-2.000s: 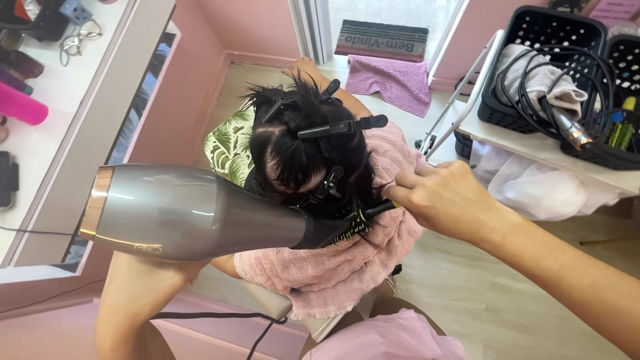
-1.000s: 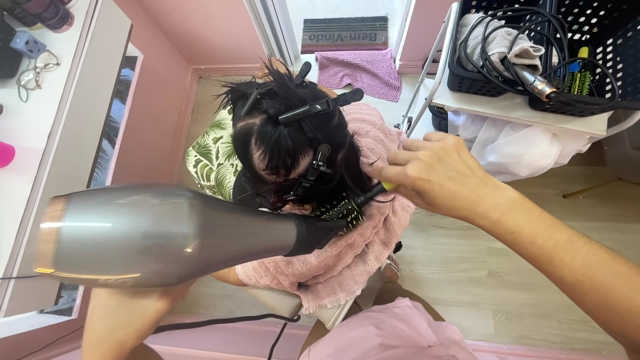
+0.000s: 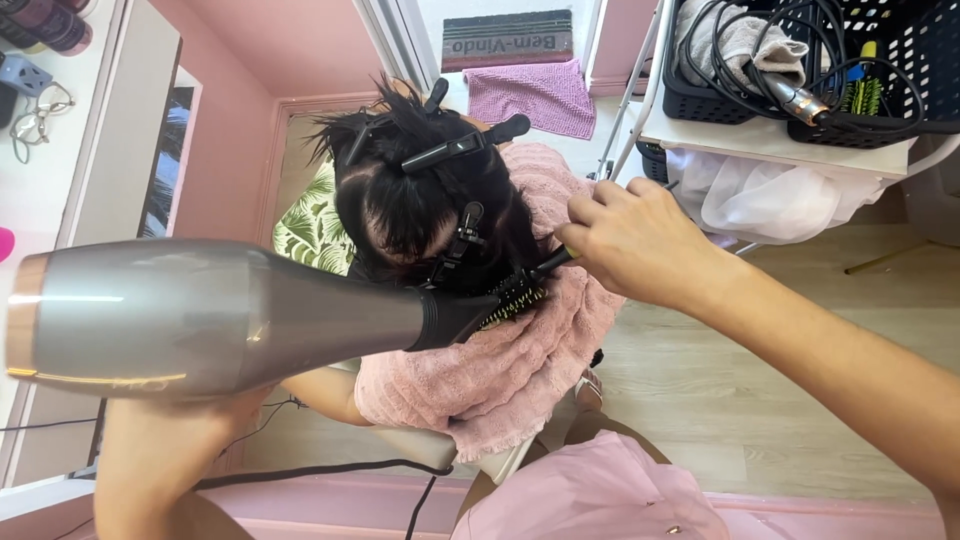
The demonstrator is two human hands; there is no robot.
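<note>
My right hand (image 3: 634, 240) is closed around the handle of a round hairbrush (image 3: 517, 300) with yellow-green bristles, which lies in dark hair (image 3: 420, 195) at the side of a seated person's head. My left hand (image 3: 247, 401) is mostly hidden beneath a grey hair dryer (image 3: 217, 315) and holds it up. The dryer's black nozzle (image 3: 457, 315) meets the brush and hair. Black sectioning clips, among them one near the crown (image 3: 465, 150) and one at the side (image 3: 459, 244), pin up the hair. A pink towel (image 3: 487, 367) covers the person's shoulders.
At the right, a white trolley (image 3: 780, 150) carries black baskets (image 3: 705, 105) with a corded styling tool (image 3: 795, 97), a grey cloth and another brush. A white counter (image 3: 45, 180) with glasses and bottles runs along the left. The dryer's black cord (image 3: 322, 472) hangs below; a doormat (image 3: 506, 41) lies ahead.
The view has shifted and come closer to the head. Both hands still hold the dryer and the brush, with the nozzle kept at the brush in the hair.
</note>
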